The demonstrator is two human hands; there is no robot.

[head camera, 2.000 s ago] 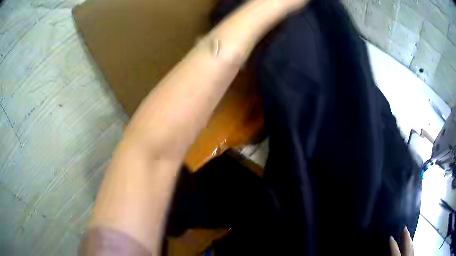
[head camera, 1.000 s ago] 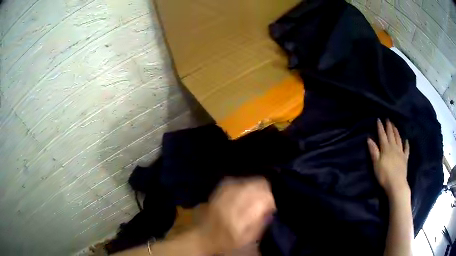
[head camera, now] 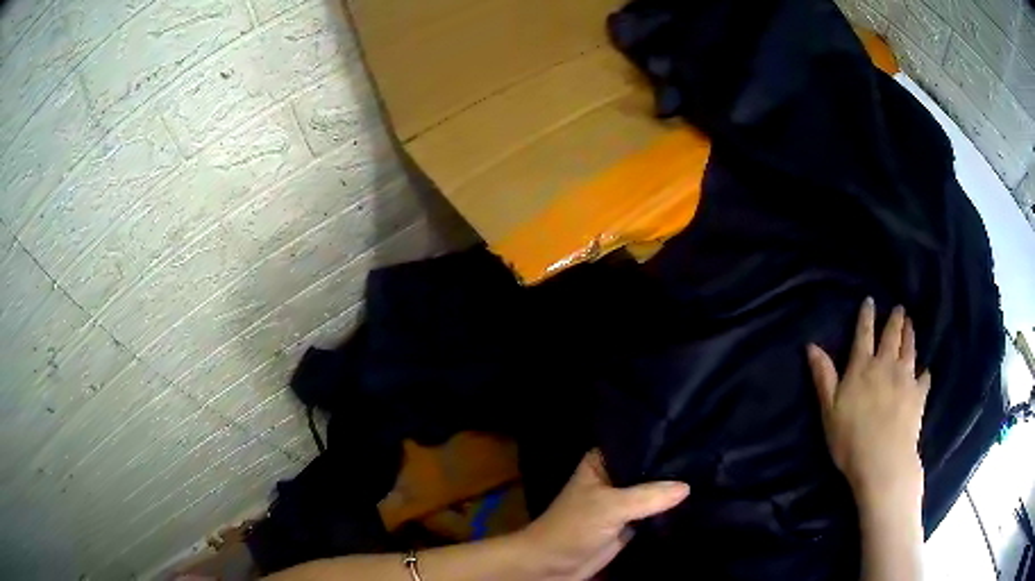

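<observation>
A large black garment (head camera: 749, 295) with soft folds covers the table from the top right to the bottom edge. My left hand (head camera: 602, 511) is at the bottom centre; its thumb lies on top of the cloth and its other fingers go out of sight in the dark folds, so it holds the cloth there. My right hand (head camera: 874, 409) lies flat on the garment at the right, palm down, fingers spread, gripping nothing.
A brown cardboard sheet (head camera: 499, 102) with orange tape on its edge lies at the upper centre. Dark cloth hangs left below it, beside another orange-brown piece (head camera: 460, 471). A white brick-patterned wall (head camera: 170, 227) is at the left. The white table edge (head camera: 959, 136) and dark scraps show at the right.
My left hand has moved from over the cardboard down to the lower centre, then slightly right onto the cloth. My right hand has come from the bottom right corner onto the garment.
</observation>
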